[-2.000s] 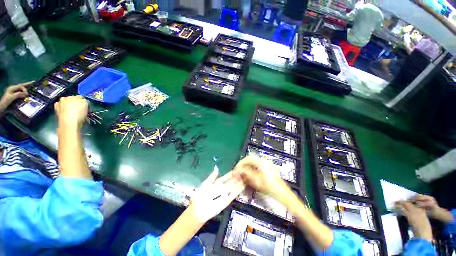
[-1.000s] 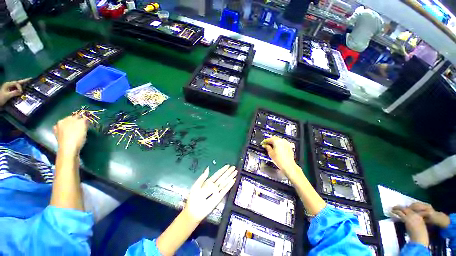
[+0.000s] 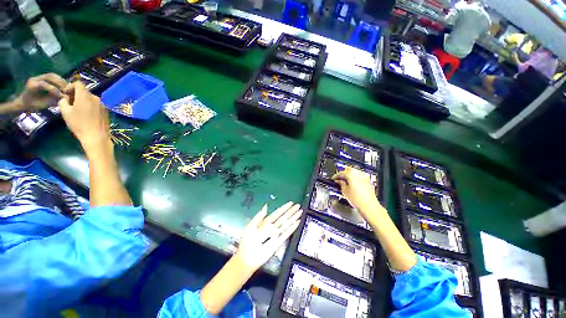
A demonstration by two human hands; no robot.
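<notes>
My left hand (image 3: 264,239) is palm up with fingers apart, left of the near tray. A small black part (image 3: 267,240) lies on its palm. My right hand (image 3: 355,188) reaches over the near black foam tray (image 3: 282,273), its fingertips pinched at the second and third units from the far end. Whether a small part is between these fingertips cannot be seen. Silver-white units with dark edges sit in the tray slots, such as the one nearest me (image 3: 329,301). Dark strips (image 3: 239,177) lie scattered on the green bench beyond my left hand.
A second tray (image 3: 397,186) stands right of the near one. Pale strips (image 3: 180,161), a clear bag (image 3: 189,112) and a blue bin (image 3: 139,96) are left. A neighbour's hands (image 3: 68,102) are at far left. Stacked trays (image 3: 273,115) stand farther back; paper (image 3: 515,258) lies right.
My right hand moved from beside my left palm to over the tray, where it stays. My left hand lies flatter and more open. The left neighbour's hands came together; the right neighbour's hands left view.
</notes>
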